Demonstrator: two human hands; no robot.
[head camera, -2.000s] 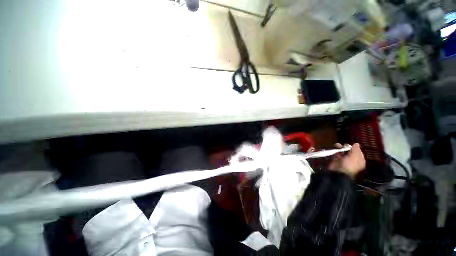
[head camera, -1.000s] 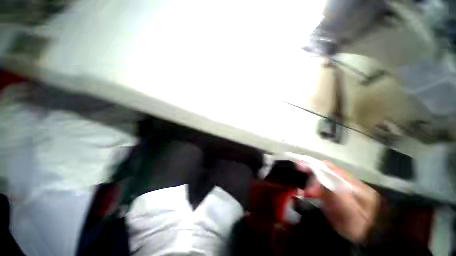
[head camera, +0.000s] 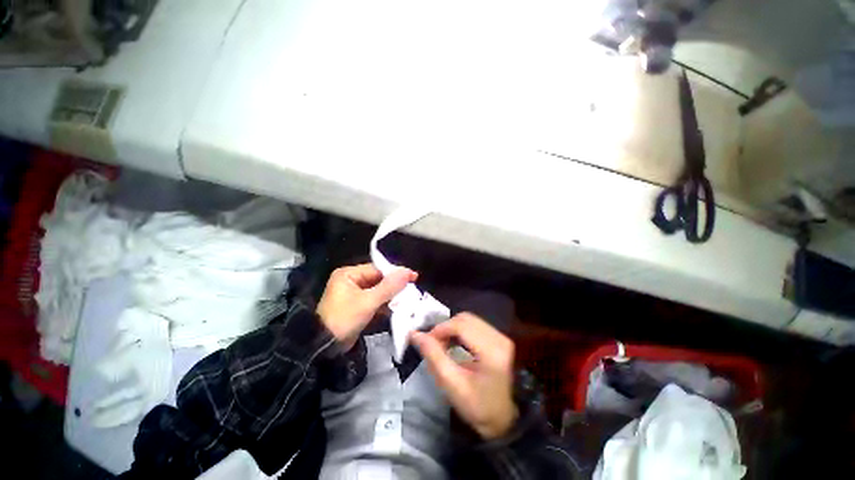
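Note:
A small white piece (head camera: 410, 317) with a narrow curved strip at its upper end is held in front of my chest, just off the table's front edge. The strip's tip reaches the edge of the white table (head camera: 375, 150). My left hand (head camera: 356, 302) pinches the piece near the base of the strip. My right hand (head camera: 472, 367) pinches its lower right part between thumb and fingers. Both hands are bare, below dark plaid sleeves.
Black shears (head camera: 691, 187) lie on the table at right, under the bright machine head (head camera: 647, 33). A pile of white pieces (head camera: 178, 281) lies on a pale board (head camera: 86, 412) by a red basket (head camera: 33, 352) at left. A white heap (head camera: 677, 441) covers a red basket (head camera: 750, 370) at right.
The long white strip stretched across the lap two seconds ago is no longer in view. My left hand has come into view, and both hands are together at the small piece. The view has swung left.

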